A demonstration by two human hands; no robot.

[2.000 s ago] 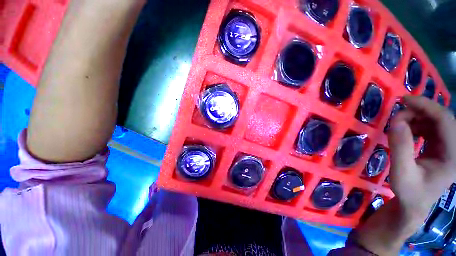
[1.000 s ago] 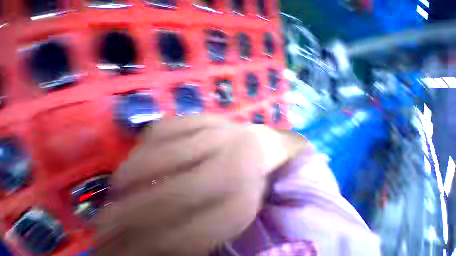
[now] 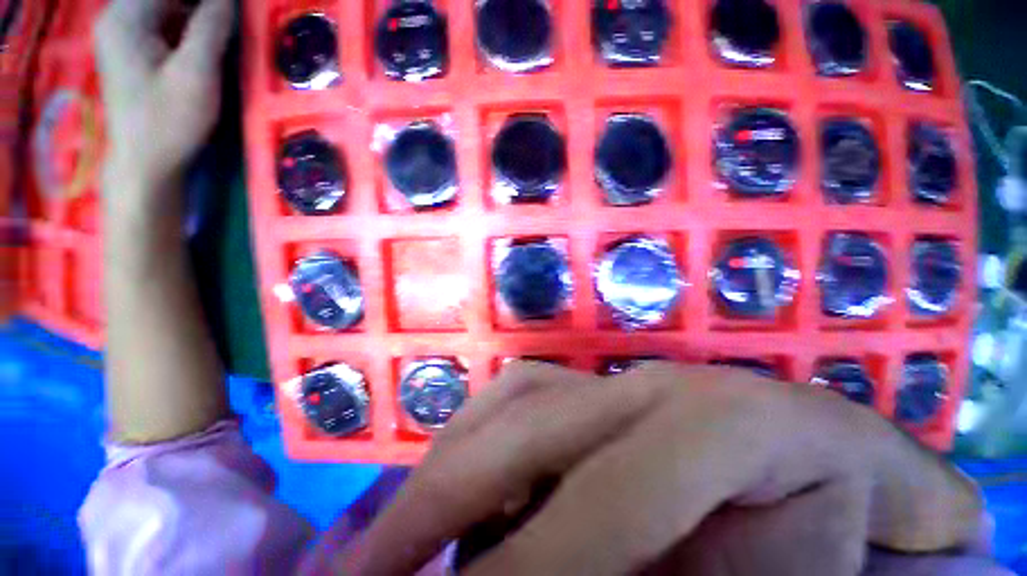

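A red-orange foam tray (image 3: 473, 101) lies in front of me with round dark watch heads in square pockets. Several show small red marks; one watch head (image 3: 639, 280) looks silvery from glare. One pocket in the third row is empty. My right hand (image 3: 698, 461) is large and close to the camera, over the front row, and hides several watches there. Its fingertips and anything in them cannot be made out. My left hand (image 3: 169, 79) is at the upper left, beside the tray's left edge, with fingers apart and nothing seen in it.
Another red-orange foam tray (image 3: 85, 242) is at the left, with a thin yellowish ring (image 3: 68, 144) lying in it. Tangled white cables (image 3: 997, 338) are at the right edge. A dark green mat (image 3: 231, 270) shows between the trays. Blue surfaces show below.
The view has swung back over the whole tray. My right hand now lies across the front row, and my left hand has come into view at the upper left.
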